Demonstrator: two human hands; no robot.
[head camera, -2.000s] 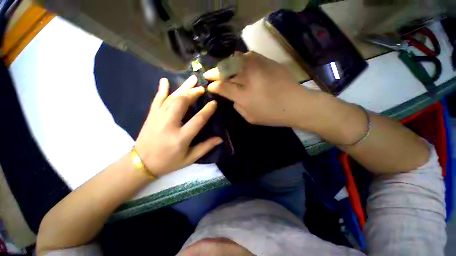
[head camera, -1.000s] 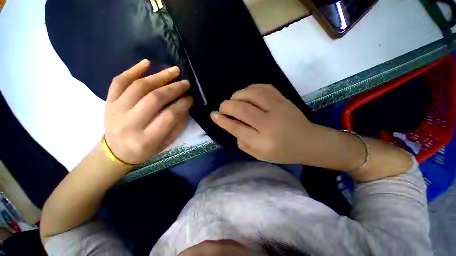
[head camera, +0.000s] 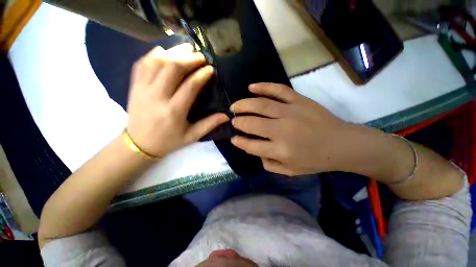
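The black garment panel (head camera: 256, 47) lies under the sewing machine head (head camera: 99, 18) and hangs over the table's front edge. A narrow stitched line shows on the cloth between the hands. My left hand (head camera: 164, 99) lies on the cloth left of the line, fingers bent near the presser foot area, slightly blurred. My right hand (head camera: 292, 130) lies on the cloth right of the line, fingers slightly spread and pointing left. Both hands press on the cloth; a firm grip does not show. The needle is hard to make out.
A smartphone (head camera: 360, 41) lies right of the machine. Red and green handled scissors (head camera: 456, 52) lie at the far right. The white tabletop has a green front edge (head camera: 177, 190). A red basket (head camera: 377, 208) stands below right. Dark cloth (head camera: 31, 125) lies at the left.
Since one second ago, the machine head is back in view and my left hand has moved up toward it. Since two seconds ago, my right hand has moved down from the needle area.
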